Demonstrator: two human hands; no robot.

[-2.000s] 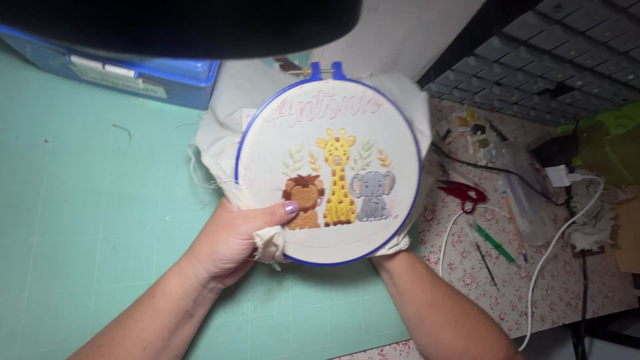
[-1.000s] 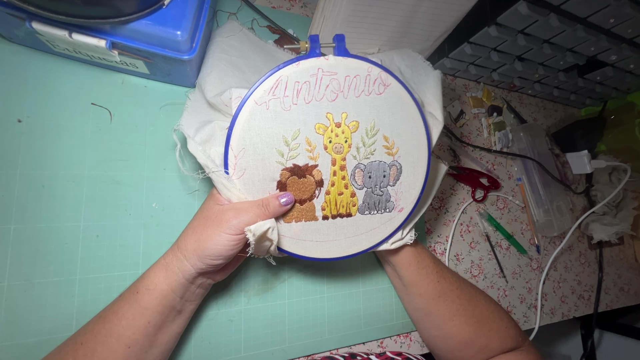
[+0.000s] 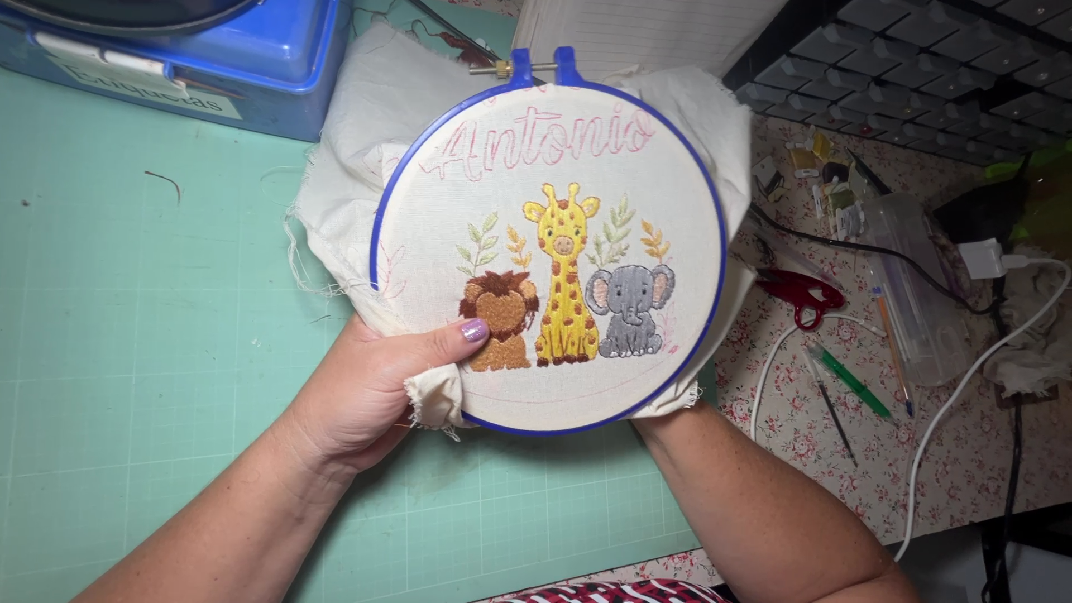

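Observation:
A blue embroidery hoop (image 3: 716,243) holds off-white fabric (image 3: 536,389) stretched flat, its brass tightening screw at the top. The fabric carries a stitched lion (image 3: 502,310), giraffe (image 3: 567,276) and elephant (image 3: 632,310), with leaf sprigs around them and pink outlined lettering above. The lion's face bears no visible features. My left hand (image 3: 394,377) grips the hoop's lower left edge, thumb on the fabric beside the lion and bunched cloth under it. My right hand goes behind the hoop at the lower right; its fingers are hidden, and only the wrist and forearm show.
Under the hoop lies a green cutting mat (image 3: 167,335). A blue plastic box (image 3: 293,75) stands upper left. To the right are red-handled snips (image 3: 800,293), a green pen (image 3: 850,381), a clear plastic case (image 3: 913,293), white cable (image 3: 946,419), thread bobbins (image 3: 837,197) and a drawer cabinet (image 3: 904,75).
The dark round object at the top has shifted to the upper left of the view, uncovering a lined page behind the hoop. Both hands keep their places at the hoop.

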